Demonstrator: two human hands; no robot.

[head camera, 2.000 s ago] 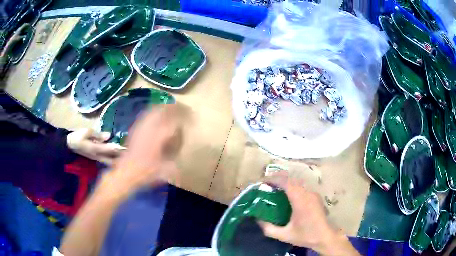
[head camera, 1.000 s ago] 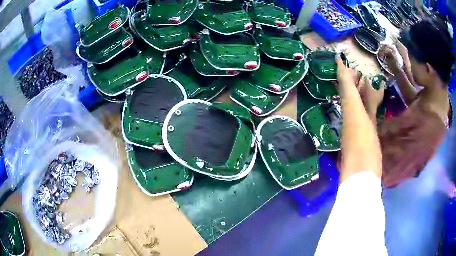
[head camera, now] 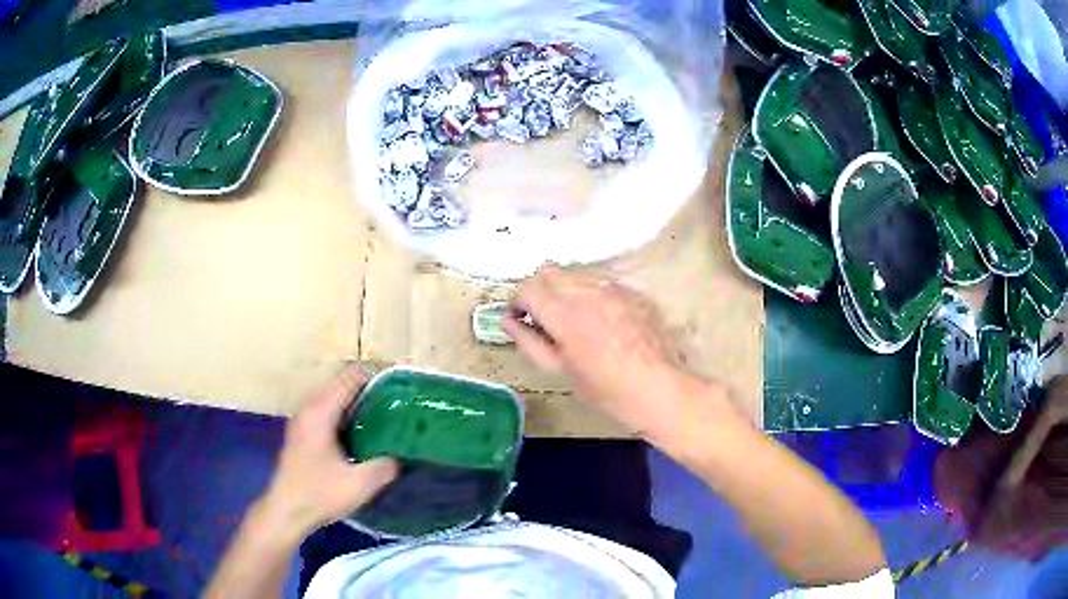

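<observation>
A glossy green housing (head camera: 451, 427) with a pale rim and a dark lower section is held in front of the bench edge. My left hand (head camera: 322, 451) grips its left side, thumb over the dark part. My right hand (head camera: 574, 328) is over the cardboard mat (head camera: 281, 269), its fingertips at the small pale green-white block (head camera: 492, 323). Whether the fingertips hold something is hidden. Silvery fittings (head camera: 539, 94) lie heaped in the rolled-down clear plastic bag (head camera: 691, 140) just beyond.
Several green housings (head camera: 209, 126) lie at the left. A large pile of housings (head camera: 887, 252) stands at the right on the green bench top (head camera: 820, 380). A red stool (head camera: 111, 480) is at lower left. Part of a person's arm (head camera: 1036, 462) shows at the right edge.
The view has swung from the pile and coworker back to the bag. One second ago one arm reached to the far housings; now my left hand holds a housing and my right is at the block.
</observation>
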